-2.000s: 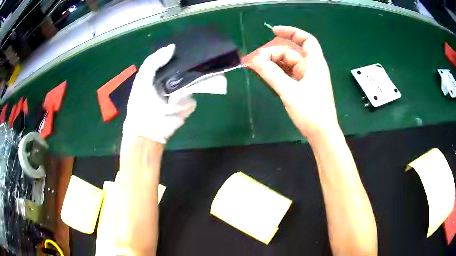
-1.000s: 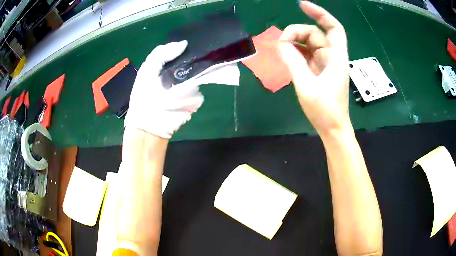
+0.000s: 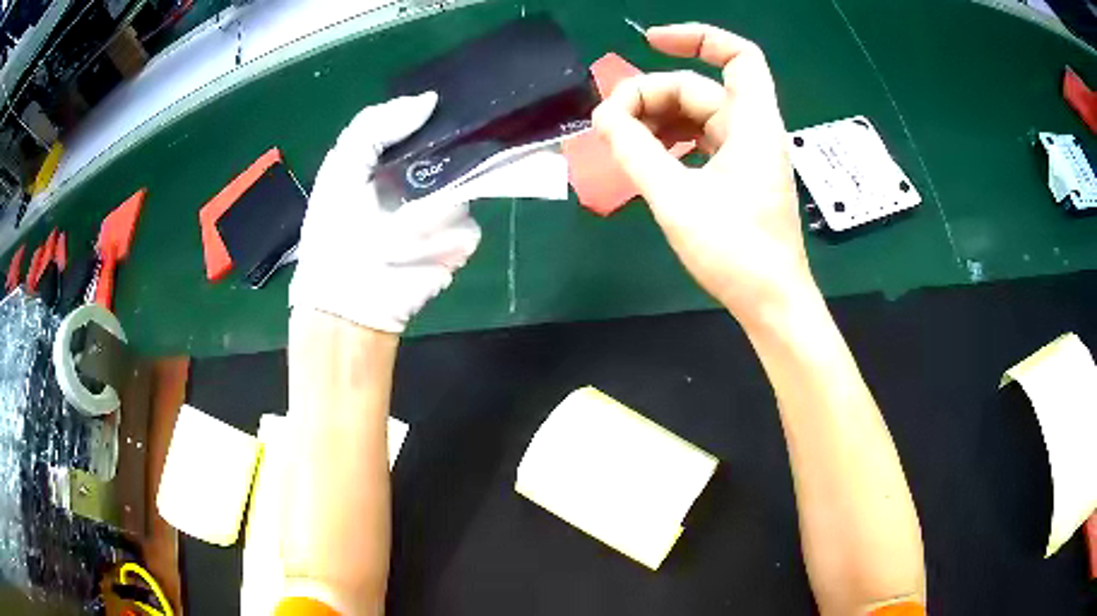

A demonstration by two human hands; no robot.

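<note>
A glossy black electronic box [image 3: 487, 102] with a light logo on its front and a pale lower rim is held over the green belt. My left hand [image 3: 379, 223], in a white glove, grips its left end. A white flap [image 3: 529, 176] hangs below the box's front edge. My bare right hand [image 3: 710, 157] is at the box's right front corner, thumb and index finger pinched together there; whether they hold anything is hidden. A thin metallic sliver [image 3: 635, 25] sticks out by its upper fingertips.
A red pad [image 3: 598, 181] lies behind the box. A white plate-sided unit [image 3: 855, 176] is right, a black box [image 3: 264, 223] left. Yellow backing paper [image 3: 617, 477] lies on the black mat, a curled piece [image 3: 1063, 421] far right. A tape roll [image 3: 75, 361] stands left.
My right hand has moved left from clear of the box to its right front corner. The box has shifted slightly left. The units on the belt have moved left.
</note>
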